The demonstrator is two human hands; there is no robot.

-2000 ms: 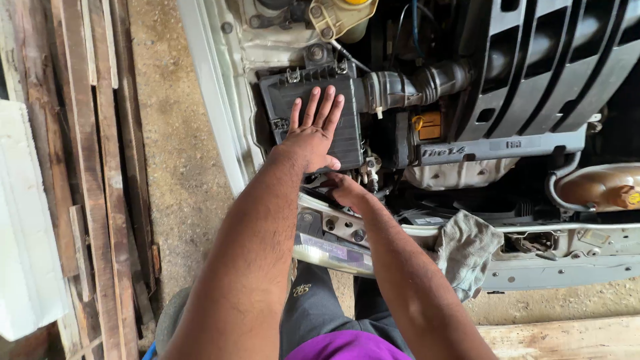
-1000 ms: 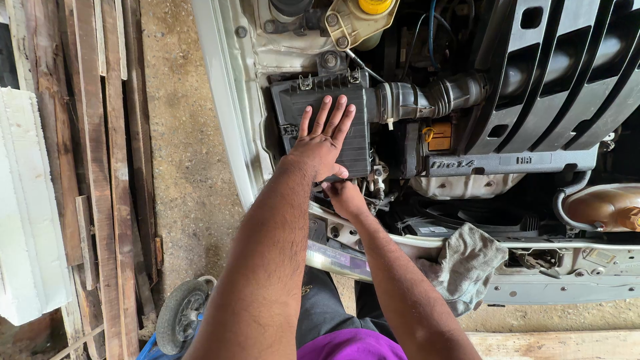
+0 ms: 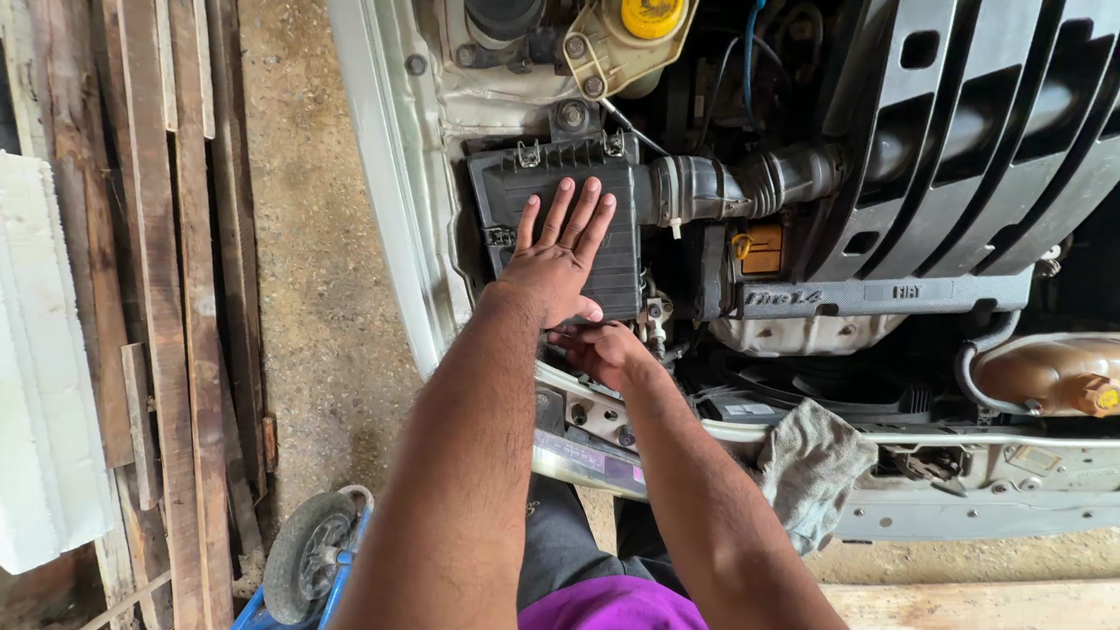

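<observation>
My left hand [image 3: 556, 262] lies palm down on the ribbed lid of a black plastic air filter housing [image 3: 516, 188], its fingers slightly spread. Just below it, at the housing's near edge, my right hand [image 3: 604, 352] is turned partly palm up with curled fingers. Its fingertips reach under the edge, and what they touch there is hidden. Metal spring clips [image 3: 528, 155] show along the far edge of the housing, and another clip [image 3: 500, 236] is on its left side. A black corrugated intake hose [image 3: 744, 185] runs from the housing to the engine cover [image 3: 884, 297].
A grey rag [image 3: 814, 472] hangs over the car's front crossmember [image 3: 980, 516]. To the right sits a brown coolant tank [image 3: 1041, 372]. A yellow-capped reservoir [image 3: 630, 44] stands beyond the housing. Wooden boards [image 3: 157, 262], white foam [image 3: 44, 367] and a small wheel [image 3: 311, 556] lie at left.
My right hand has turned more palm up at the housing's near edge, its fingers now more visible. My left hand has stayed flat on the lid. The view has shifted slightly.
</observation>
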